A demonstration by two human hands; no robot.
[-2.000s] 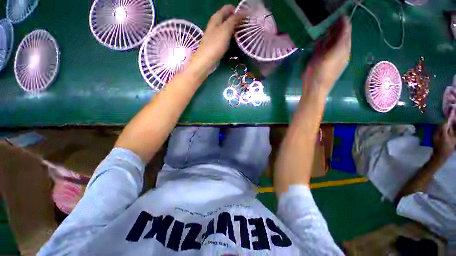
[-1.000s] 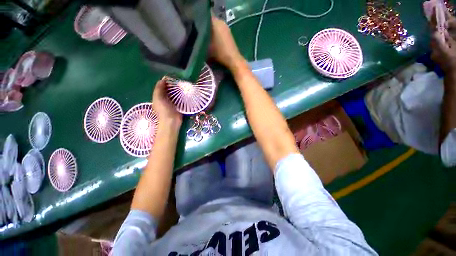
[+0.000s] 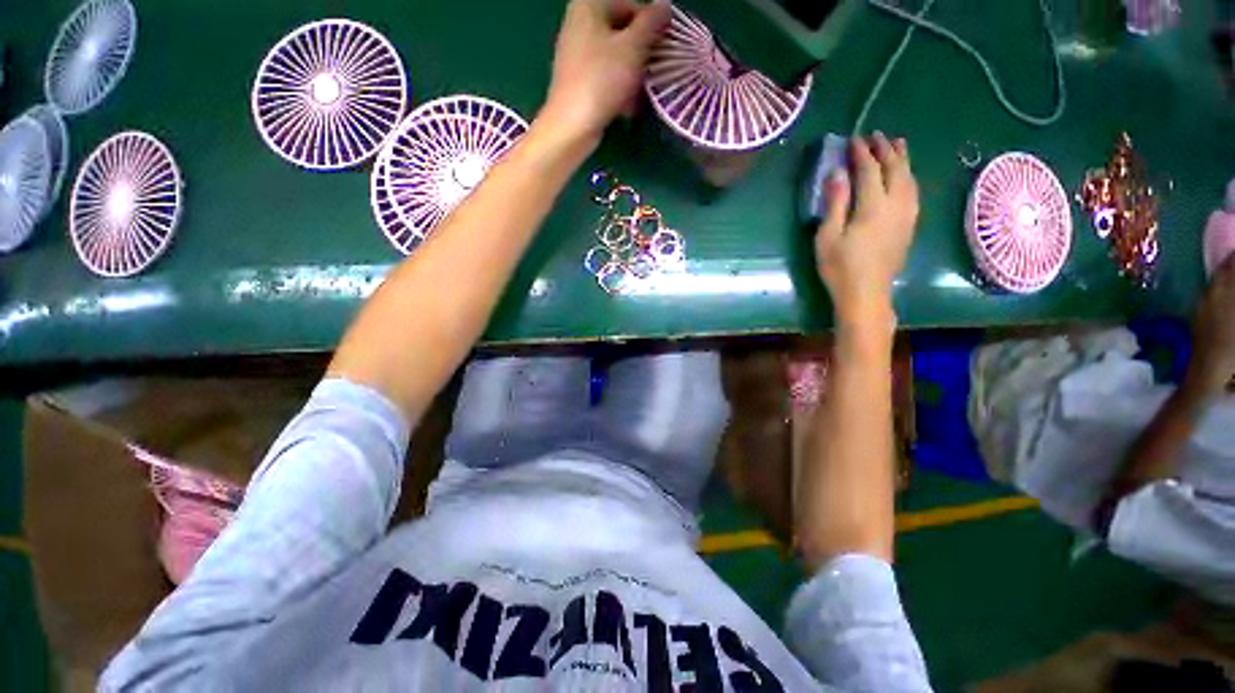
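A pink fan grille (image 3: pixel 718 102) lies partly under the dark green head of the bench press (image 3: pixel 792 34), which hides its upper right part. My left hand (image 3: pixel 605 61) is at the grille's left rim, fingers bent onto the edge; the fingertips are near the frame's top. My right hand (image 3: pixel 870 217) rests on the light grey trigger switch (image 3: pixel 825 176), covering much of it. A small pile of shiny trim rings (image 3: pixel 630 244) lies on the bench below the grille, between my arms.
Pink grilles (image 3: pixel 329 95) lie left, two overlapping (image 3: pixel 447 173); whitish ones (image 3: pixel 90 54) lie far left. Stacked grilles (image 3: pixel 1019 221) and a coppery ring pile (image 3: pixel 1121 210) lie right. A pale cable (image 3: pixel 995 84) loops behind. A co-worker's arm (image 3: pixel 1192 406) shows right; an open carton (image 3: pixel 95 515) is below left.
My right hand has moved from beside the press head down onto the grey switch. My left hand stays at the grille's left rim. The camera view has swung between frames.
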